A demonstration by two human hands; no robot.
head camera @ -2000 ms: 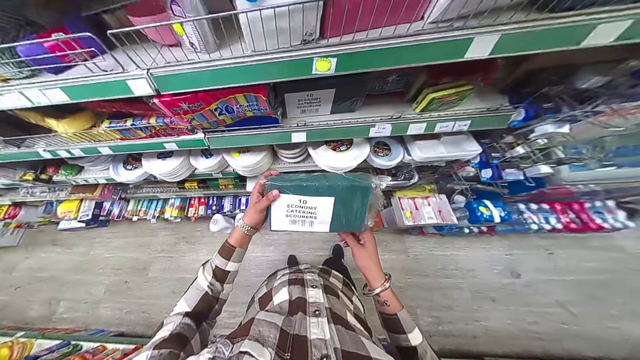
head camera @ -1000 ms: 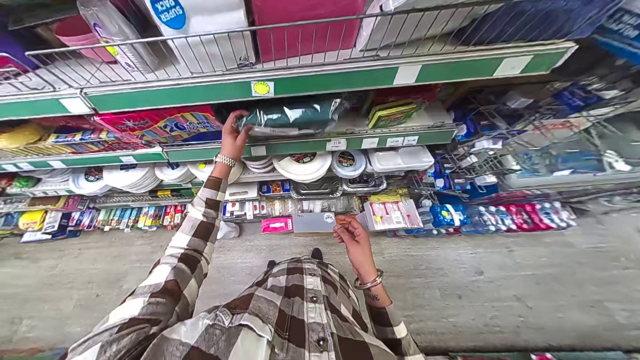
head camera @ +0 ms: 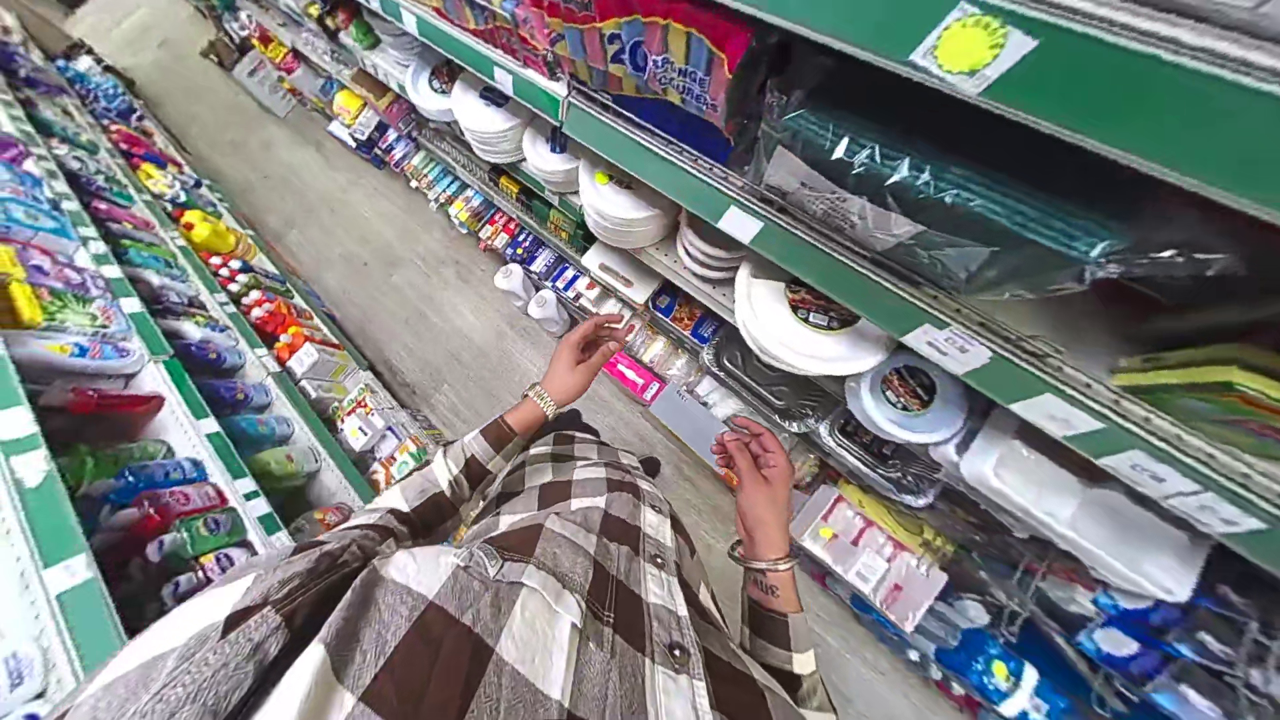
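My left hand (head camera: 585,358), with a gold-coloured watch at the wrist, is empty and held over the aisle by the lower shelves. My right hand (head camera: 757,475), wearing a metal bangle, hangs near the foil trays with fingers loosely curled and nothing in them. The plastic-wrapped pack of green scourers (head camera: 940,195) lies on the shelf at upper right, beside a colourful pack of sponge scourers (head camera: 650,65). Neither hand touches the packs.
White disposable plates (head camera: 810,320) and black foil trays (head camera: 765,380) sit on the shelf below. White bottles (head camera: 548,312) stand on the floor edge. Shelves of cleaning bottles (head camera: 205,470) line the left side. The aisle floor (head camera: 330,200) runs between.
The scourer pack, in my hands two seconds ago, lies on the shelf. My left hand has let go and come away from it. The view has turned strongly.
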